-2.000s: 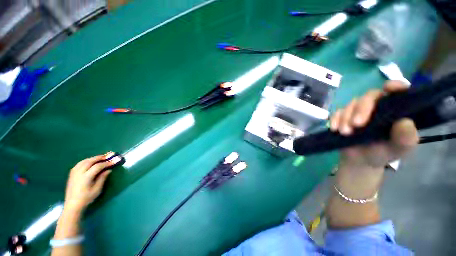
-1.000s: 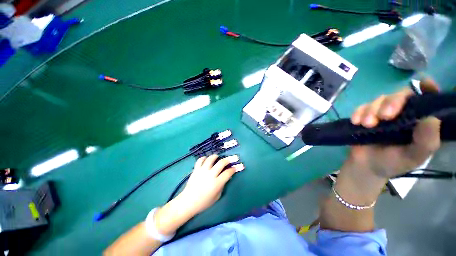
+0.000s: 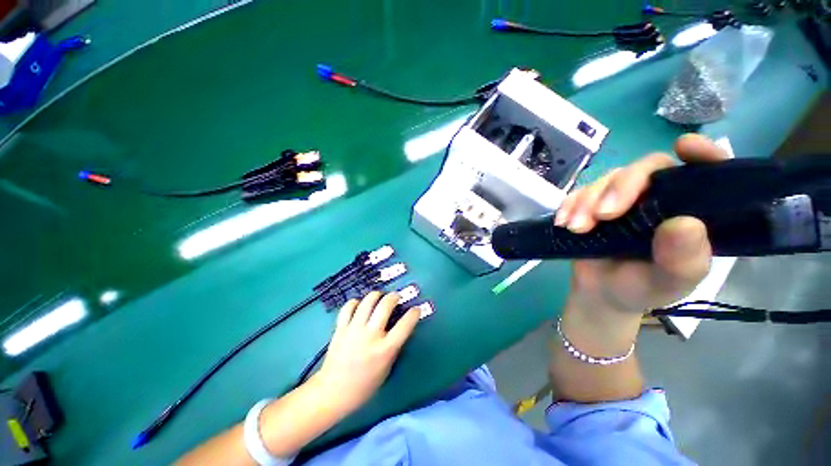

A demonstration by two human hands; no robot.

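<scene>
My right hand [image 3: 638, 227] is closed around the black electric screwdriver [image 3: 729, 211]. Its nose points left, over the front part of the white screw feeder [image 3: 533, 198]; the bit cannot be made out. My left hand [image 3: 369, 341] lies on the black connector housings [image 3: 396, 314] of one cable assembly on the bench, its fingers over them and two metal tips showing beyond. A second cable assembly [image 3: 241, 344] lies just beside it, with a blue plug at its lower left end and metal-tipped housings at the other end.
More cable assemblies lie beyond on the glossy green surface [image 3: 137, 238], one at the left [image 3: 273, 177], one behind the feeder [image 3: 401, 96] and others far right. A clear bag of small metallic bits [image 3: 697, 91] sits right of the feeder. A dark box [image 3: 36, 414] stands lower left; something blue [image 3: 41, 73] is upper left.
My left hand has come from the far left to the near housings and stays on them. A second assembly now lies alongside. The screwdriver nose is now closer to the feeder's front than a second ago.
</scene>
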